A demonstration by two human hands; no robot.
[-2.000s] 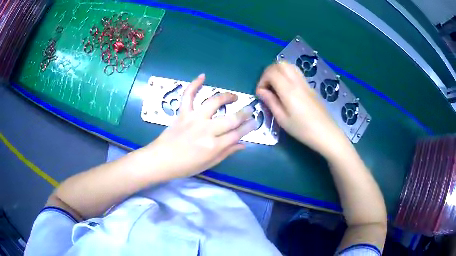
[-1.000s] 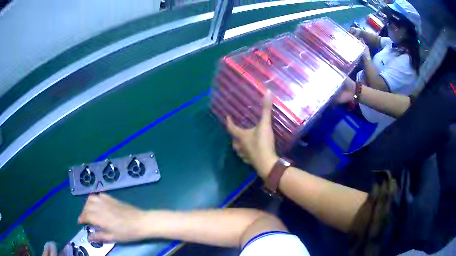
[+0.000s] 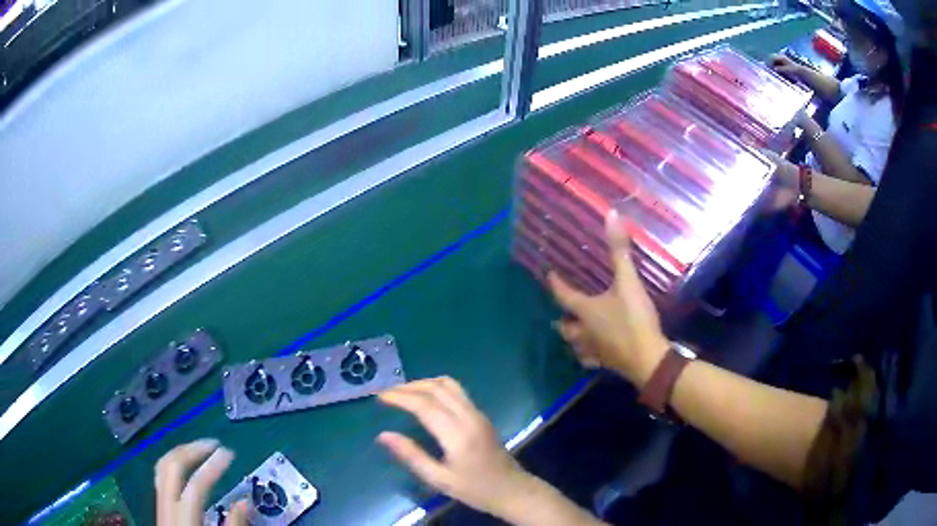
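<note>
A silver three-hole plate (image 3: pixel 294 488) lies at the bottom edge, partly cut off and partly covered. My left hand (image 3: pixel 197 485), cut off by the lower edge, is over its left part, fingers bent and apart from the thumb; whether it touches the plate is unclear. My right hand (image 3: pixel 448 444) is raised to the right of that plate, fingers apart and empty. Its fingertips are by the right end of a grey plate with three dark round inserts (image 3: pixel 334 389). Another such plate (image 3: pixel 166 395) lies to the left.
Another person's hands, one with a wrist strap (image 3: pixel 670 380), hold a stack of clear trays with red strips (image 3: pixel 627 195) over the bench at right. A second stack (image 3: pixel 740 95) is behind. More plates (image 3: pixel 123 280) lie between pale rails (image 3: pixel 308 197). A green mat (image 3: pixel 77 505) shows lower left.
The view has swung from the work area toward the tray stacks and shifted slightly left since. My right hand has left the silver plate and opened. The other person still holds the tray stack.
</note>
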